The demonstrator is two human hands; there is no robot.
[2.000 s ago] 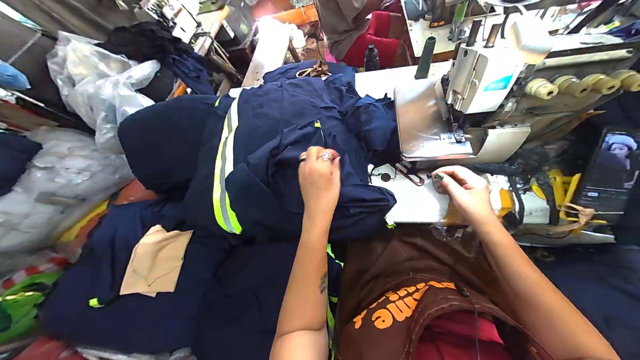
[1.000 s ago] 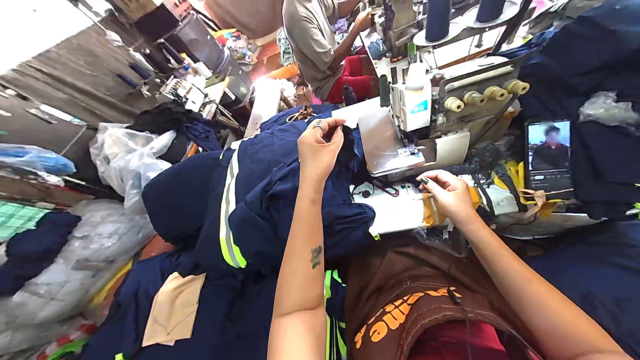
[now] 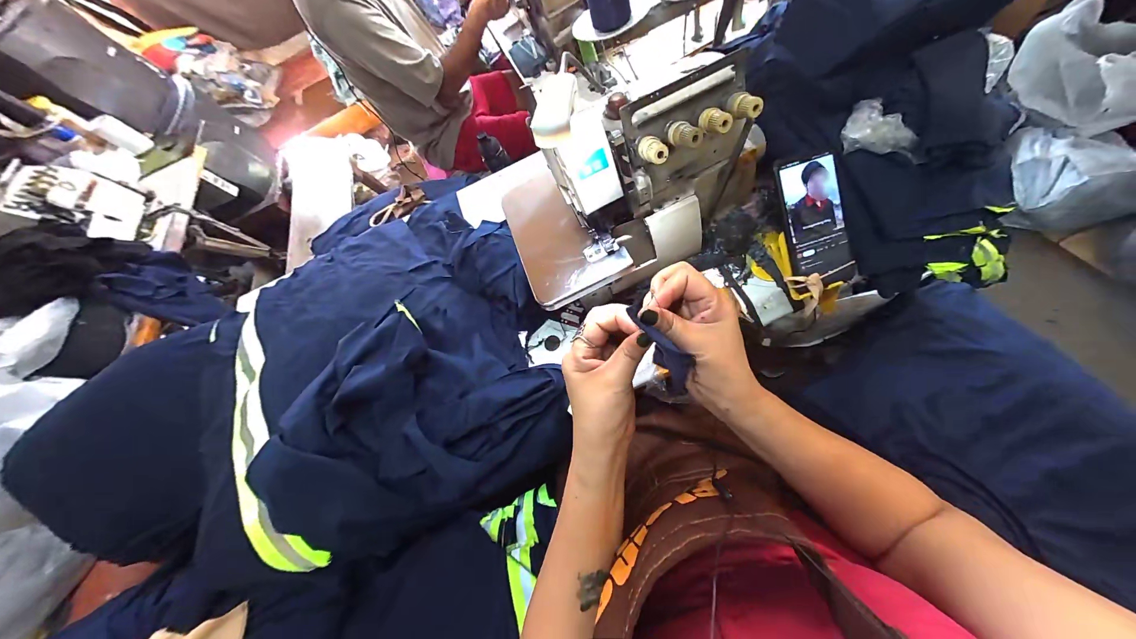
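Note:
My left hand (image 3: 603, 355) and my right hand (image 3: 697, 333) meet in front of the sewing machine, both pinching a small strip of dark navy fabric (image 3: 666, 351). The strip hangs down between them. Just beyond stands an industrial sewing machine (image 3: 586, 169) with a metal plate (image 3: 555, 235) and several cream tension knobs (image 3: 683, 134). Left of my hands lies a large navy garment (image 3: 382, 355) with a reflective silver and yellow-green band (image 3: 253, 444). Part of the white machine bed (image 3: 543, 344) shows beside my left hand.
A phone (image 3: 812, 217) with a lit screen stands right of the machine. Navy cloth (image 3: 976, 426) covers the right side, with plastic bags (image 3: 1065, 169) behind. A co-worker's torso (image 3: 390, 67) is at the top, near a red chair (image 3: 493, 120). Tan cloth (image 3: 209, 626) lies lower left.
My hands were apart earlier, the left over the navy garment; now they are together on a fabric strip. The view has swung to the right.

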